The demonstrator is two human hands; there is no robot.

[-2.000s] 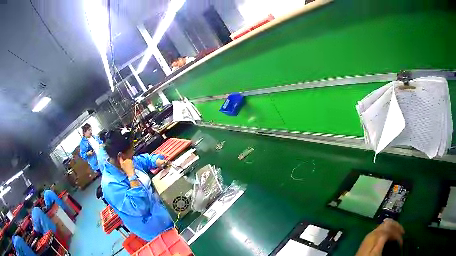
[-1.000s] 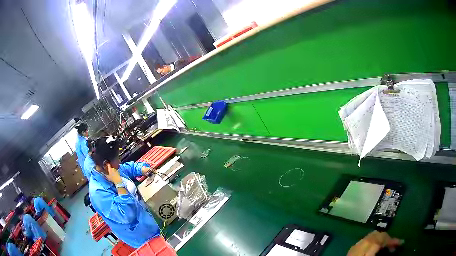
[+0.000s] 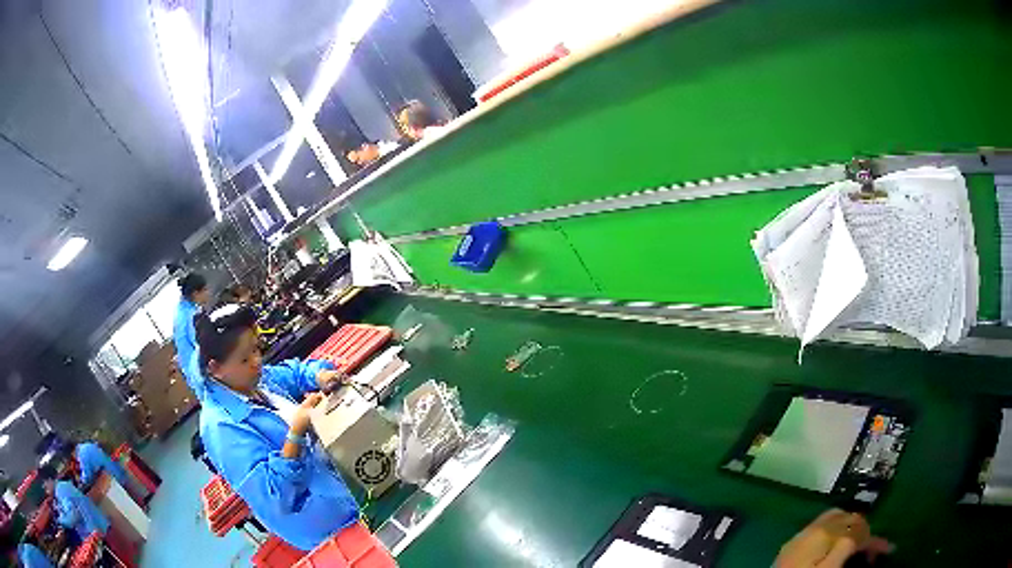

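An open tablet assembly [image 3: 819,444] lies on the green bench at the right, with a large silver-white area and a board at its right end. My left hand [image 3: 830,540] is just below it at the bottom edge, cut off, fingers curled and pointing right. Whether it pinches something small cannot be told. A second tablet assembly [image 3: 664,538] lies lower left of the hand, cut off by the bottom edge. A third tablet assembly [image 3: 995,472] is cut off at the right edge. My right hand is out of view.
Clipped record sheets [image 3: 888,261] hang on the green backboard, with a blue box [image 3: 479,246] farther left. Small boards [image 3: 522,356] lie on the bench [image 3: 577,444]. At left, a person in blue [image 3: 250,444] works beside a carton [image 3: 357,438], plastic bags [image 3: 431,427] and a red crate [image 3: 344,549].
My left hand has moved down off the first tablet's lower edge. The view has shifted slightly. The person at left has lowered a hand from the face to the work.
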